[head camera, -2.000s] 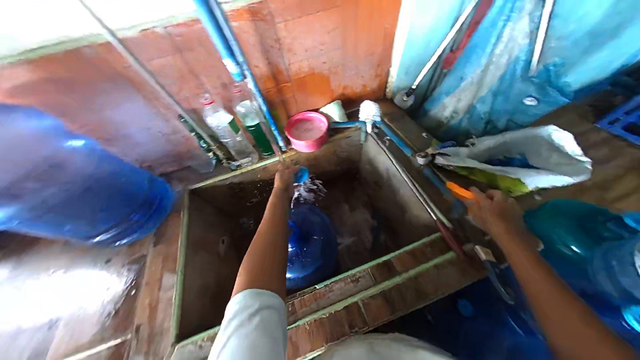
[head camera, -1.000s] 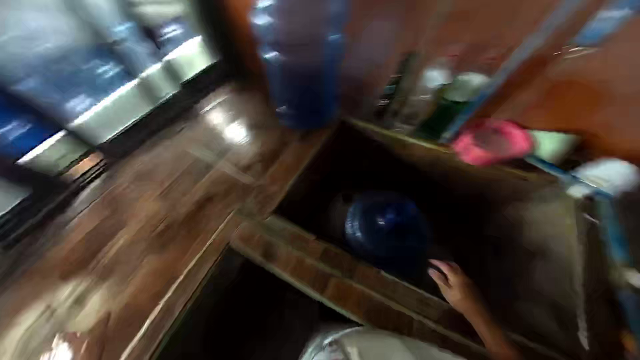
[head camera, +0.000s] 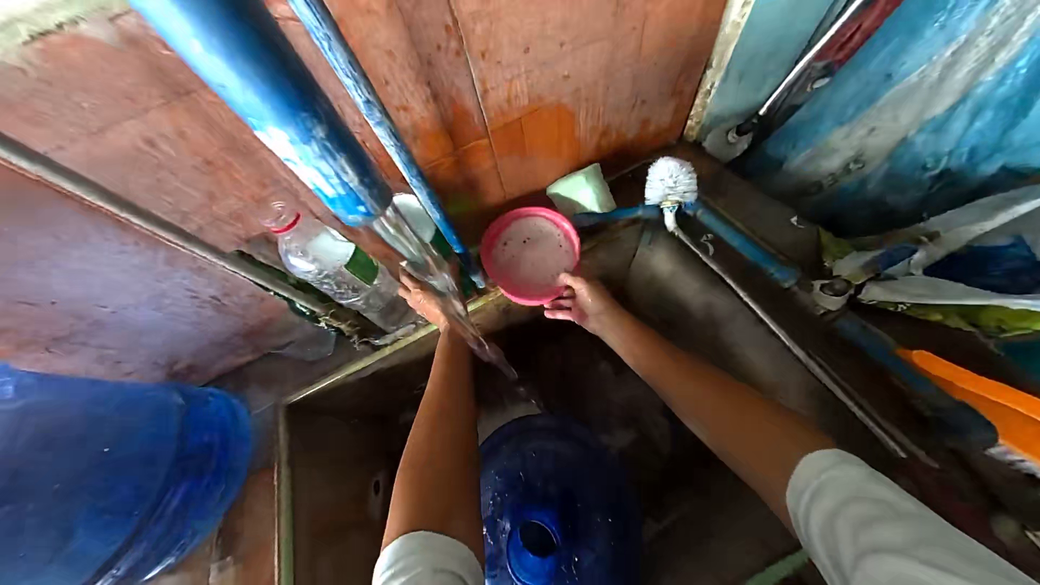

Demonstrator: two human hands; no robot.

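Water pours from the end of a blue pipe (head camera: 349,191) down into a dark basin (head camera: 699,325). My left hand (head camera: 426,299) is beside the stream near the basin's back edge, partly behind the water; whether it holds anything is unclear. With its fingers at the rim, my right hand (head camera: 578,302) grips a round pink plastic bowl (head camera: 532,253) containing cloudy, speckled liquid. A blue water jug (head camera: 561,487) stands in the basin below my forearms, its open mouth facing up.
Clear plastic bottles (head camera: 333,264) stand left of the pipe. A pale green block (head camera: 582,191) and a white-bristled brush (head camera: 671,180) are behind the basin. Another large blue jug (head camera: 122,471) is at the left, an orange object (head camera: 975,398) at the right.
My right hand, on an orange thing two seconds ago, is now at the pink bowl. Water now runs from the thick pipe. The view has swung left and back.
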